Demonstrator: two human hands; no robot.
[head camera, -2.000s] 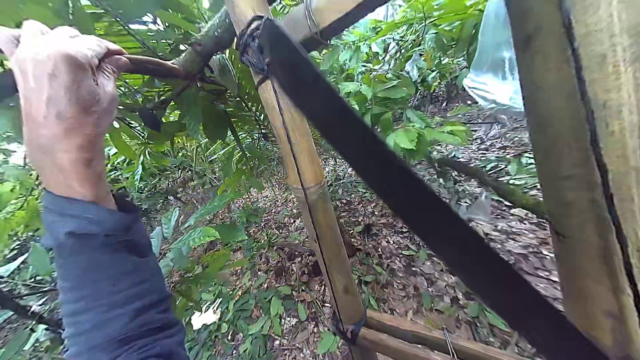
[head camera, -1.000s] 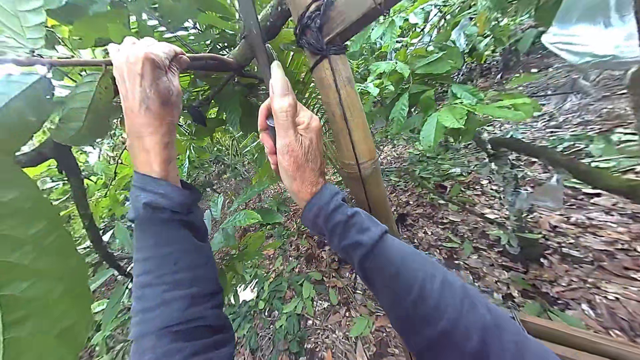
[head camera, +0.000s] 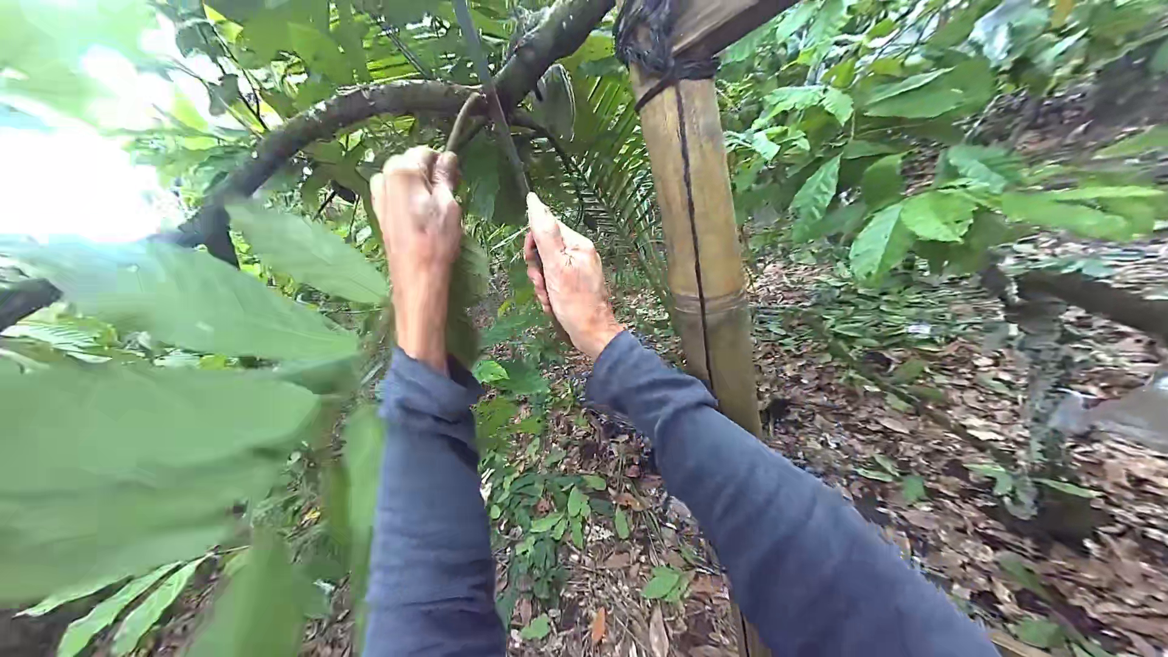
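My left hand (head camera: 418, 214) is closed around a thin leafy branch (head camera: 464, 120), which bends up toward a thick tree limb (head camera: 365, 105). Right beside it, my right hand (head camera: 568, 274) grips the handle of a long, narrow metal blade (head camera: 500, 119), apparently a machete. The blade points upward and crosses in front of the joint where the thin branch meets the limb; whether it touches the bark I cannot tell. Most of the handle is hidden in my fingers. Large green leaves (head camera: 164, 438), some blurred, hang at the left of my left forearm.
Just right of my hands stands a bamboo post (head camera: 698, 228), bound at its top with dark cord (head camera: 662, 46) to a slanting pole (head camera: 730, 20). Leafy plants (head camera: 922, 210) grow behind it. Dry leaves cover the ground (head camera: 849, 474), and a mossy trunk (head camera: 1045, 392) rises at the right.
The black strip across the view two seconds ago is gone from sight. My right hand has come into view with the blade. The held branch, roughly level a second ago, now bends down, and leaves have swung across the left.
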